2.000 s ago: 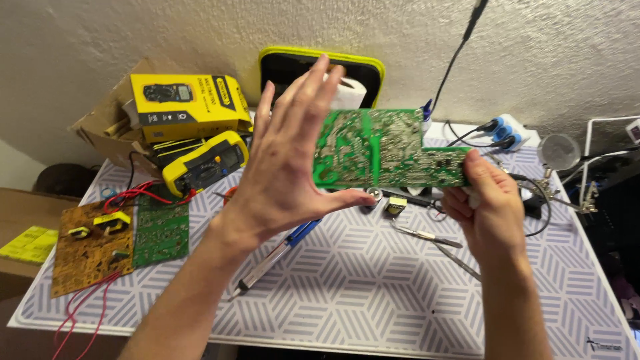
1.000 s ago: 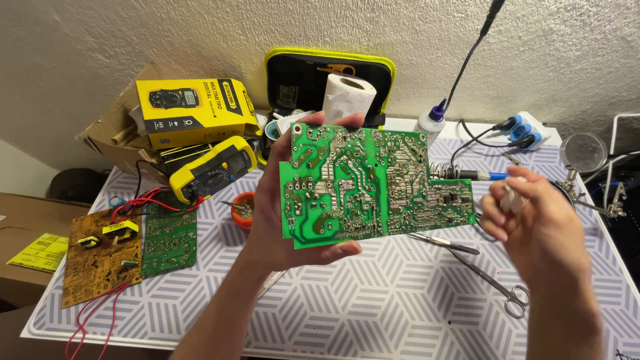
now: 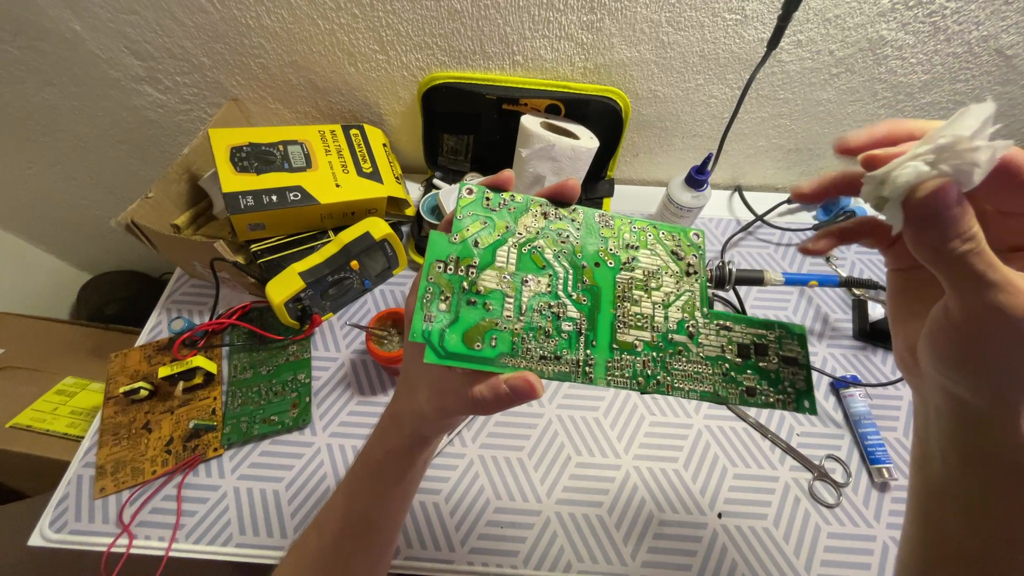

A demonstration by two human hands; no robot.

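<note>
My left hand (image 3: 472, 392) grips a green printed circuit board (image 3: 560, 296) by its left part, thumb along the lower edge and fingertips over the top. The soldered side faces me. At the right, my right hand (image 3: 936, 192) pinches a crumpled piece of white tissue (image 3: 932, 164) between thumb and fingers, apart from the board. Behind the board stand a toilet paper roll (image 3: 554, 156) and a white bottle with a blue nozzle (image 3: 686, 194). A soldering iron with a blue handle (image 3: 788, 279) lies to the board's right.
On the left are a yellow multimeter (image 3: 340, 272), its box (image 3: 308, 176) and a brown circuit board (image 3: 156, 408) with red wires. An orange container (image 3: 386, 336) stands behind my left wrist. Metal scissors (image 3: 800, 460) and a blue tube (image 3: 866, 428) lie at the right. An open tool case (image 3: 480, 104) leans against the wall.
My right hand was on the board's right end two seconds ago; it has let go and risen to the right with the tissue. My left hand, open beside the board earlier, now holds it.
</note>
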